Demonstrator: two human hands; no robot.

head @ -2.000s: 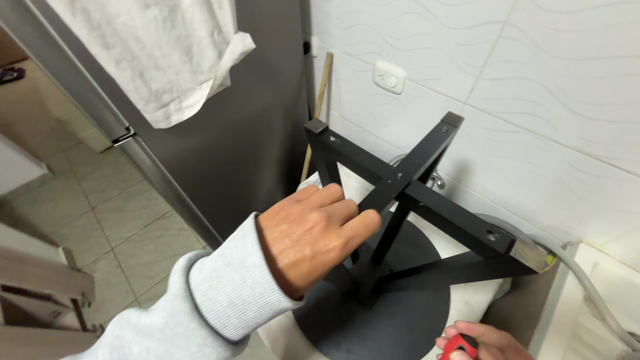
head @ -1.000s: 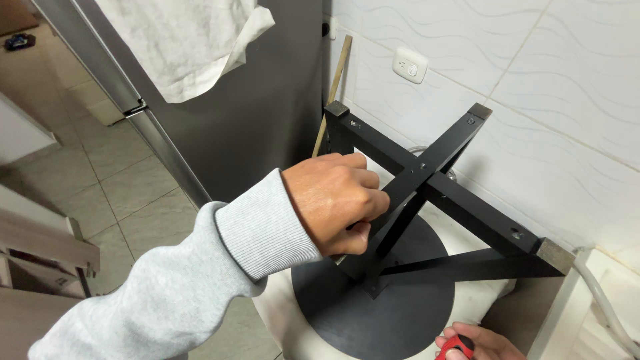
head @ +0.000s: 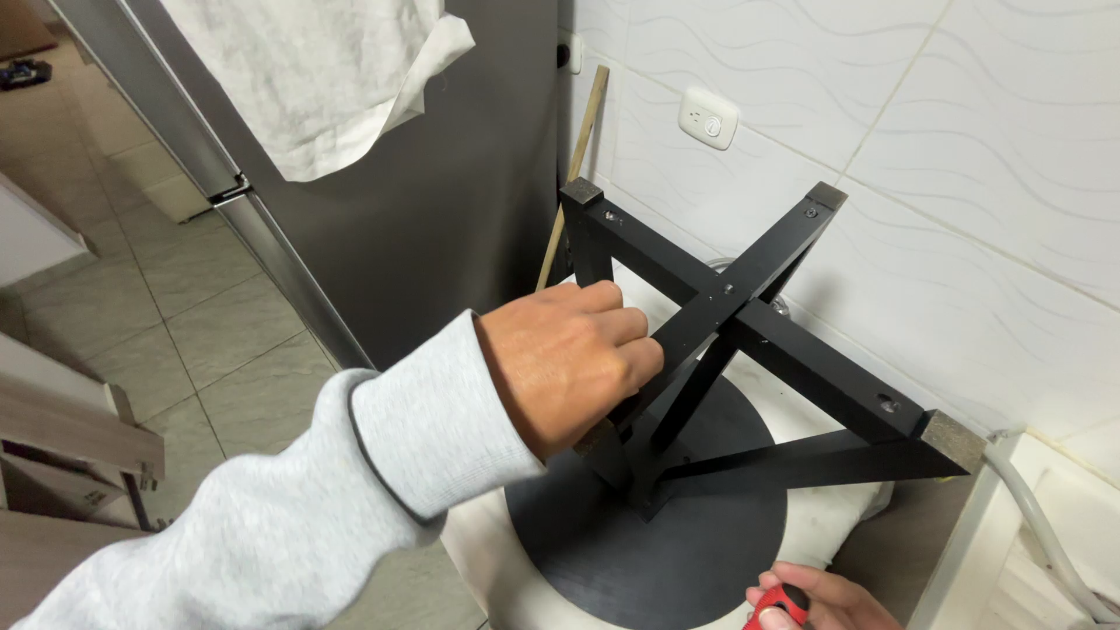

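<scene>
A black frame of crossed bars (head: 822, 363) with angled legs stands on a round black disc (head: 647, 560), which lies on a white surface. Screw heads or holes show along the bars. My left hand (head: 573, 363), in a grey sleeve, is curled over the near end of one bar; its fingertips and anything in them are hidden. At the lower right edge, my right hand (head: 827, 599) holds a red and black handle (head: 779, 605), whose far part is out of view.
A grey refrigerator (head: 437, 201) with a white cloth (head: 332, 79) over it stands at the left. Behind the frame are a tiled wall (head: 989, 131), a wall outlet (head: 709, 118) and a wooden stick (head: 577, 166). A grey hose (head: 1032, 516) runs along a white basin at the right.
The view has shifted somewhat. My left hand stays at the same bar, with its fingers bent differently than two seconds ago. My right hand still holds the red handle.
</scene>
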